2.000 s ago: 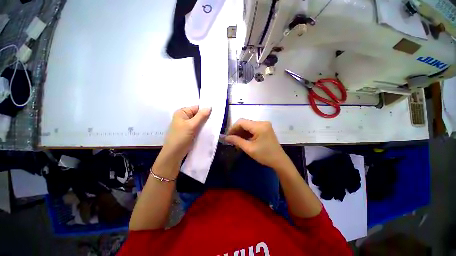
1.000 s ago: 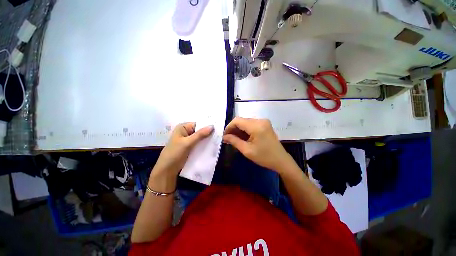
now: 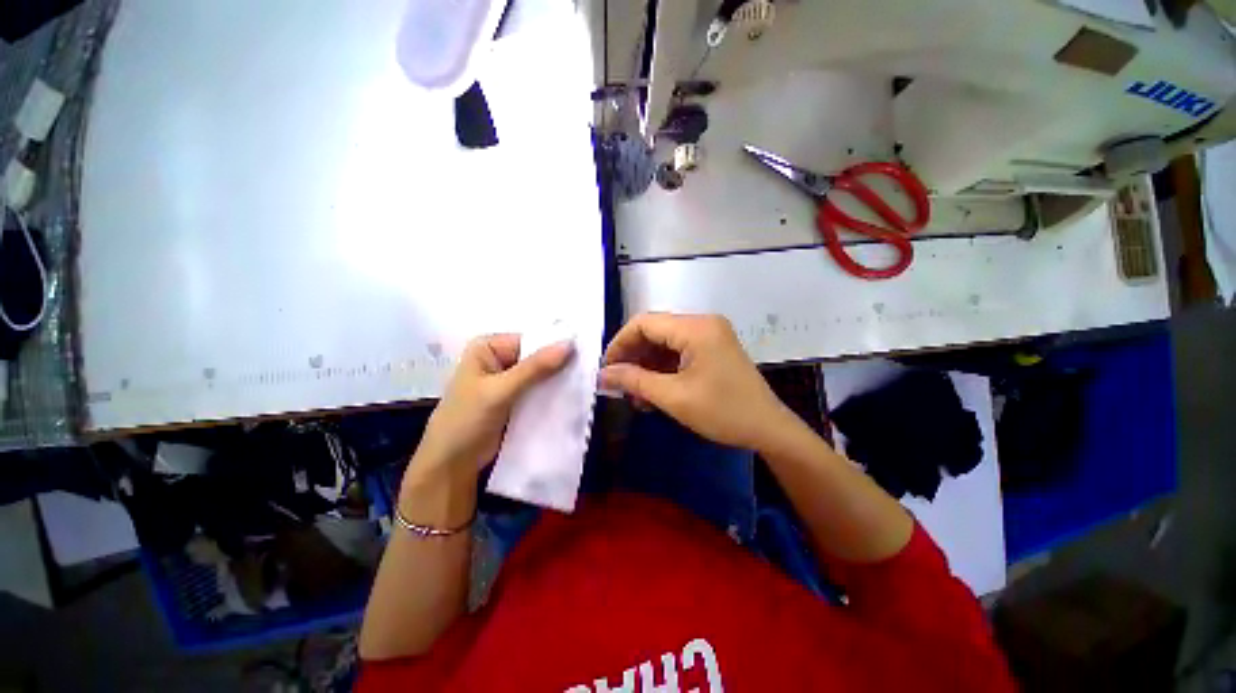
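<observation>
A white curved strip (image 3: pixel 549 433) hangs over the table's front edge, its far part washed out by glare toward the needle area. A dark band (image 3: pixel 610 237) shows along its right edge. My left hand (image 3: pixel 491 386) pinches the strip between thumb and fingers. My right hand (image 3: pixel 685 372) pinches the right edge of the layers at the table's front edge; what lies between its fingertips is mostly hidden. The presser foot area (image 3: pixel 626 160) of the sewing machine (image 3: pixel 949 115) is at the strip's far right side.
Red-handled scissors (image 3: pixel 868 219) lie right of the needle. A white lamp head (image 3: pixel 441 41) hangs at the top, beside a small dark cloth piece (image 3: pixel 476 117). A black cloth pile (image 3: pixel 905 433) lies on a white board at lower right. Blue crates (image 3: pixel 217 616) stand below the table.
The view has shifted, so machine and scissors appear further left. The dark piece left of the strip has mostly gone from view, leaving a small part. Both hands keep their pinch near the front edge.
</observation>
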